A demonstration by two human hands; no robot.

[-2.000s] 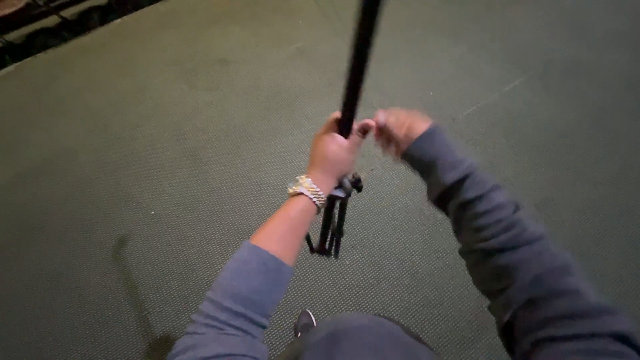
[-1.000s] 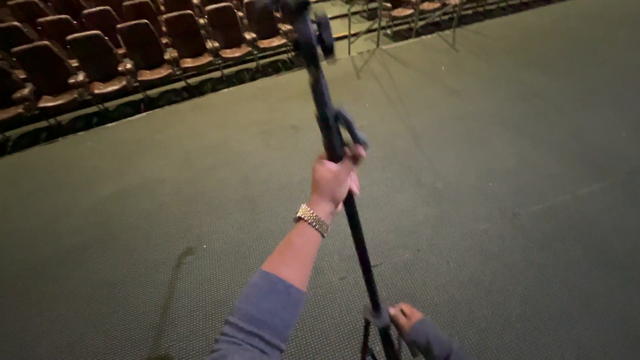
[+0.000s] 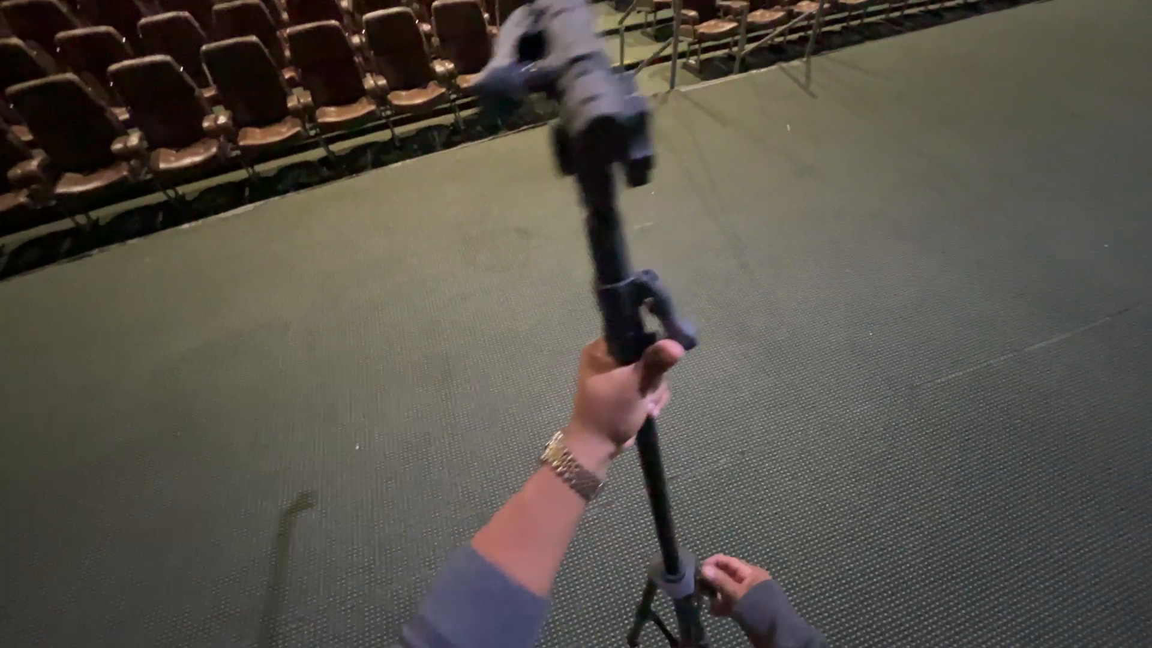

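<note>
A black tripod-type stand (image 3: 658, 490) rises from the bottom of the view, with a blurred head (image 3: 589, 76) at its top. My left hand (image 3: 619, 396) is wrapped around the pole just below a clamp lever (image 3: 668, 310), its thumb near the lever's lower end. A gold-coloured metal band (image 3: 572, 465) circles the left wrist. Lower down, my right hand (image 3: 731, 580) has its fingers at the side of the grey collar (image 3: 675, 572) where the folding legs (image 3: 644, 616) join; a small knob there is mostly covered by the fingers.
Rows of brown theatre seats (image 3: 256, 81) line the upper left, beyond the edge of the textured floor (image 3: 405, 360). Metal railings (image 3: 675, 45) stand by steps at the top. A thin shadow falls on the floor at lower left.
Since one second ago, more of the stand's head has come into view at the top. My left hand remains around the pole, and my right hand remains at the leg collar.
</note>
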